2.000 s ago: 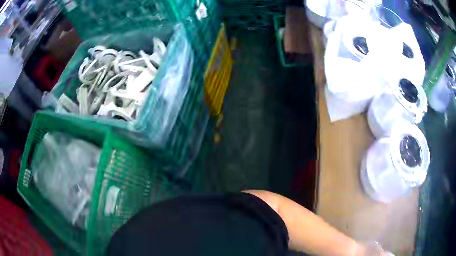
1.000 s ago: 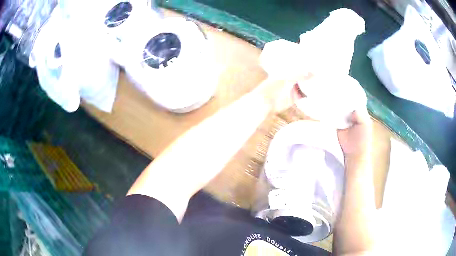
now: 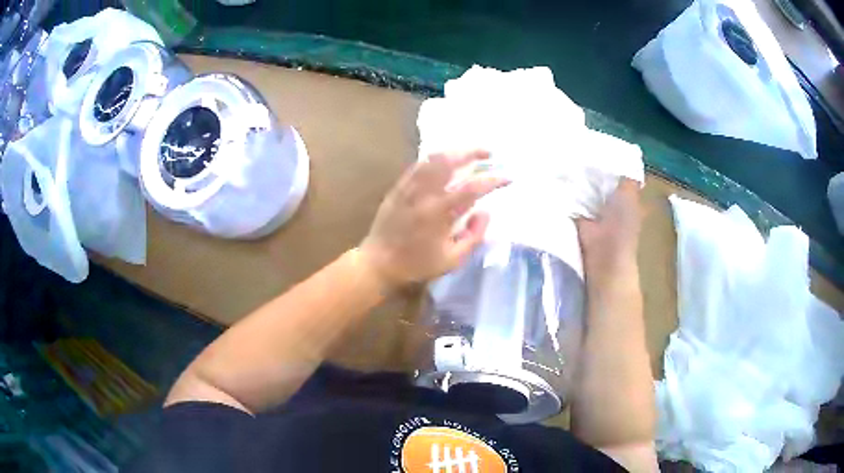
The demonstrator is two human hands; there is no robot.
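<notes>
A clear appliance unit (image 3: 504,309) lies on the cardboard close to my body, its collar and dark round centre towards me. A white central column shows through its wall. A white protective bag (image 3: 509,139) covers its far end. My left hand (image 3: 421,217) is over the left side of the bag, fingers apart; whether it touches the bag is unclear. My right hand (image 3: 611,226) holds the bag's edge at the right side of the unit, its fingers partly hidden by the cloth.
Unbagged units (image 3: 227,157) stand at the left, beside bagged units (image 3: 46,199). A pile of white bags (image 3: 740,342) lies at the right. A bagged unit (image 3: 731,69) rests on the dark green conveyor (image 3: 555,46) beyond the green edge rail (image 3: 370,65).
The view has swung from the crates to the bench. The bag, held above the unit a second ago, now covers the unit's far end. My left hand's fingers have spread.
</notes>
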